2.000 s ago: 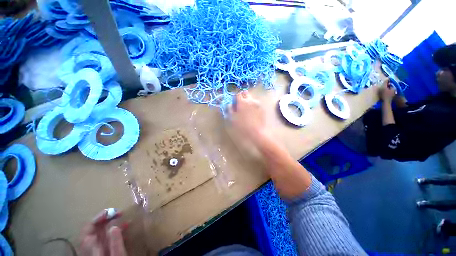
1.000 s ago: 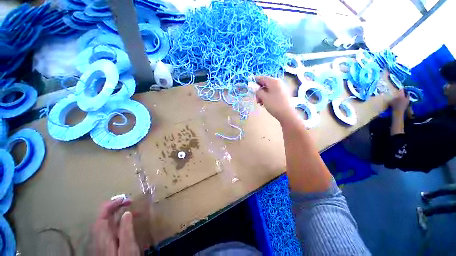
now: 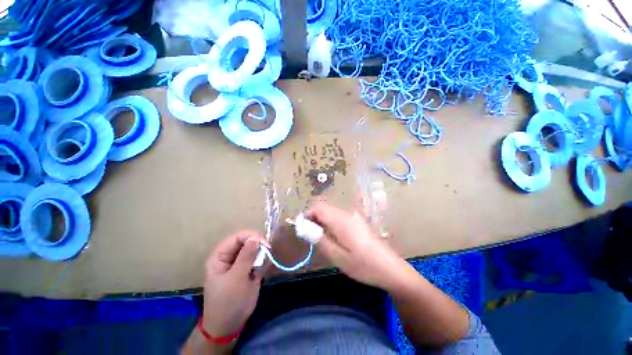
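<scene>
A short light-blue cord [image 3: 290,267] hangs in a curve between my hands above the bench's near edge. My left hand [image 3: 239,261] pinches its left end. My right hand [image 3: 339,239], with white covers on its fingertips, holds its other end. Beyond my hands lies the brown stained square [image 3: 287,156] with a small white spot [image 3: 322,178] on its dark blotches. A loose cord [image 3: 400,168] lies right of the square. The tangled cord pile [image 3: 443,48] is at the back.
Collared rings [image 3: 55,222] are stacked at left. A ring cluster [image 3: 271,132] lies near the grey post [image 3: 294,35], beside a small white bottle [image 3: 320,55]. More flat rings [image 3: 524,163] lie at right. A blue bin [image 3: 474,281] with cords is below the bench edge.
My right hand has moved from the cord pile to beside my left hand. A cord is now held between them. The view has turned left.
</scene>
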